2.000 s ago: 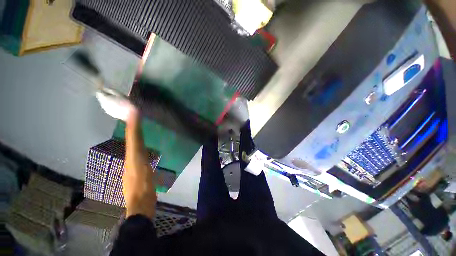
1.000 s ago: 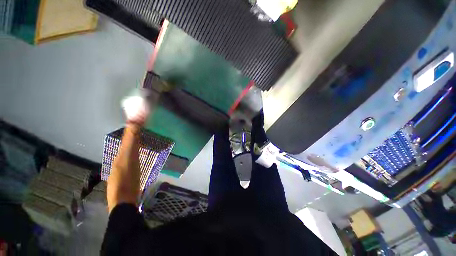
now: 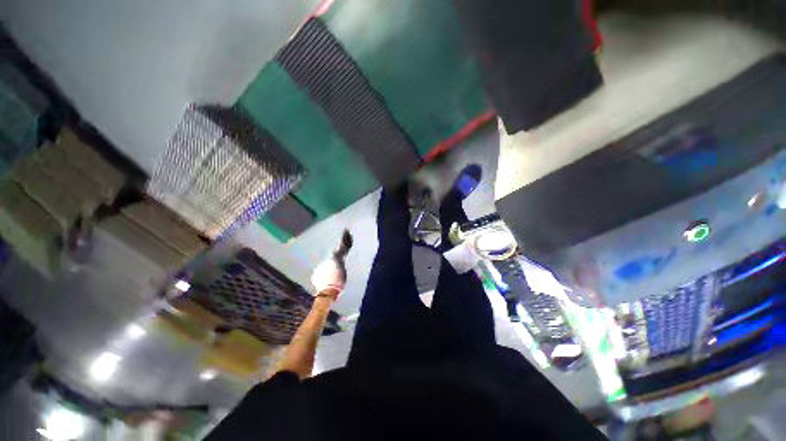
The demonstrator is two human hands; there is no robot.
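Note:
My left hand (image 3: 329, 276), in a white glove, is below the green mat (image 3: 422, 60) and left of my legs. It is closed around a small dark tool, maybe a brush (image 3: 346, 242), which points up and away. The tool touches nothing that I can see. A dark ribbed strip (image 3: 349, 103) lies across the mat. A striped stack of boards (image 3: 215, 172) stands at the mat's left end. I cannot make out my right hand.
A dark ribbed block (image 3: 539, 65) lies at the mat's upper right. The inspection machine (image 3: 646, 267) is on the right, with blue-lit boards (image 3: 674, 320) in its opening and a keyboard (image 3: 541, 306) nearby. A dark grid pallet (image 3: 258, 293) is below the stack.
My left hand with the tool has moved from over the mat's left edge down and right, closer to my legs. The view has turned, so the mat and board stack appear higher.

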